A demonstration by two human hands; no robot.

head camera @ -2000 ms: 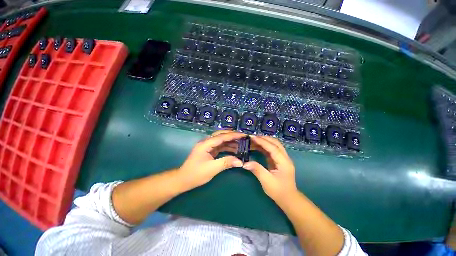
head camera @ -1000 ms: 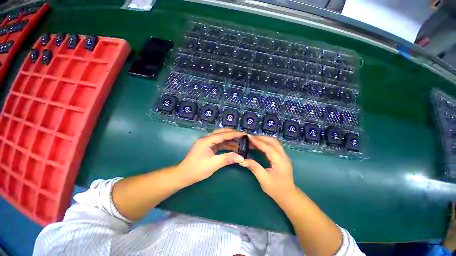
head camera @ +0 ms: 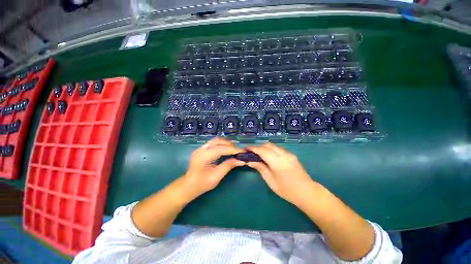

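Note:
A small black device unit [head camera: 248, 157] is held in the fingertips of both hands over the green bench, lying nearly flat. My left hand [head camera: 209, 167] grips its left end and my right hand [head camera: 283, 169] grips its right end. The fingers cover much of it, so I cannot tell if a frame is on it. The clear blister tray [head camera: 237, 138] lies just beyond my hands, its nearest row filled with black units showing pale marks.
A red tray [head camera: 77, 178] at left holds several black units at its far end. A second red tray [head camera: 32, 114] lies farther left. A dark smartphone [head camera: 153, 87] and a white slip [head camera: 135, 41] lie behind. A grey-looking tray [head camera: 461, 67] is at far right.
The view has shifted, showing more of the bench's back edge and the left tray. The unit in my hands has turned from upright to nearly flat. Both hands still hold it.

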